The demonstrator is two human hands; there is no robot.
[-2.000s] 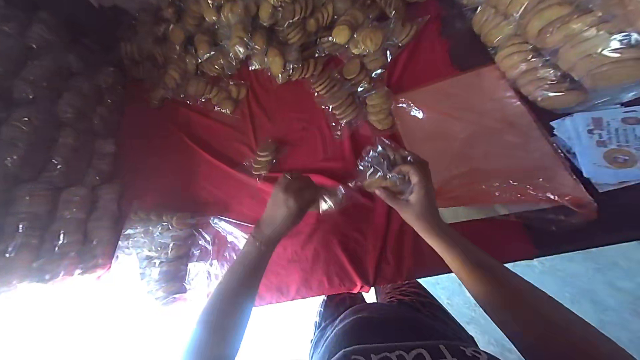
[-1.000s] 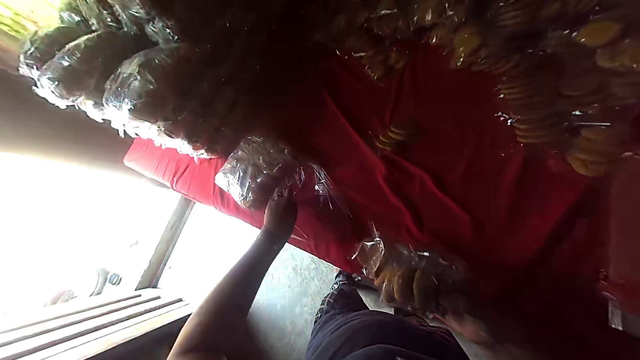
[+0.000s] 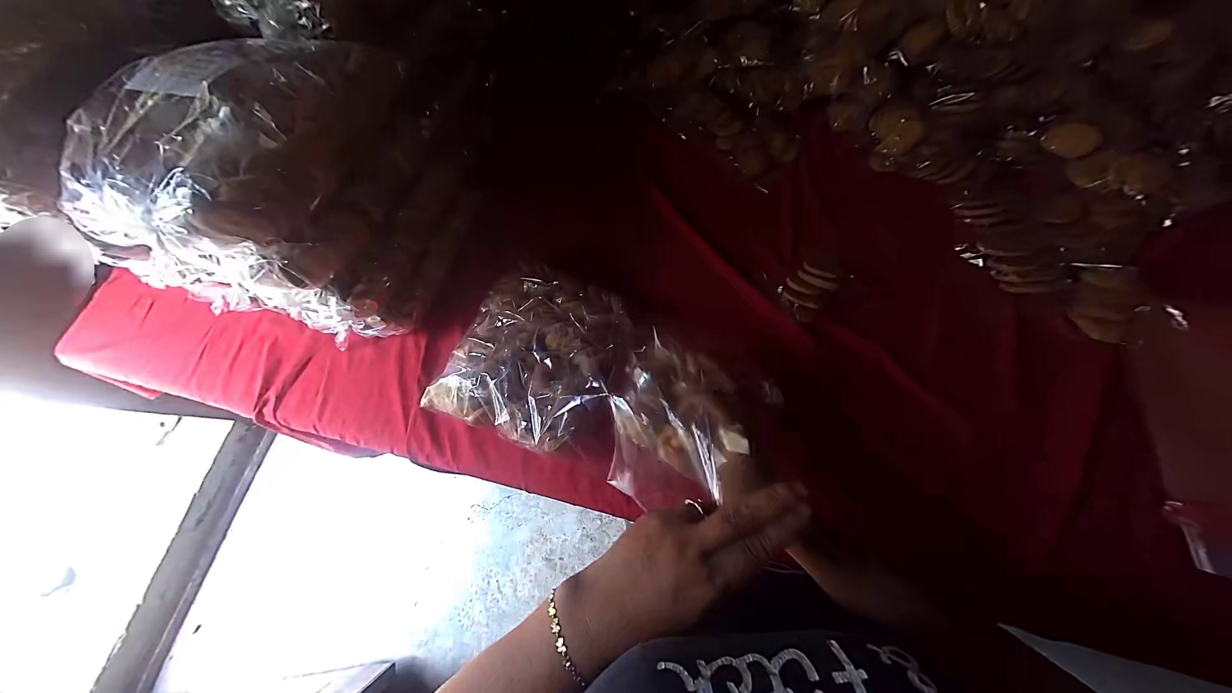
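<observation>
My left hand (image 3: 674,568), with a gold bracelet at the wrist, is at the lower middle, its fingers at the lower end of a clear plastic bag (image 3: 674,423). Some light pieces show inside that bag. My right hand (image 3: 756,481) lies in dark shadow beside and partly behind the left one, against the same bag; its fingers are largely hidden. Left of this bag, and touching it, a filled clear bag (image 3: 539,361) rests on the red cloth (image 3: 337,395).
A large clear bag (image 3: 241,212) of packed goods stands at the upper left. Many packs of round biscuits (image 3: 1020,144) lie at the upper right. One small biscuit pack (image 3: 810,284) sits alone on the cloth. The cloth-covered edge runs diagonally on the left.
My hands were apart one second ago, the left at a clear bag and the right near a biscuit pack; now they are together at a bag. The view has swung left.
</observation>
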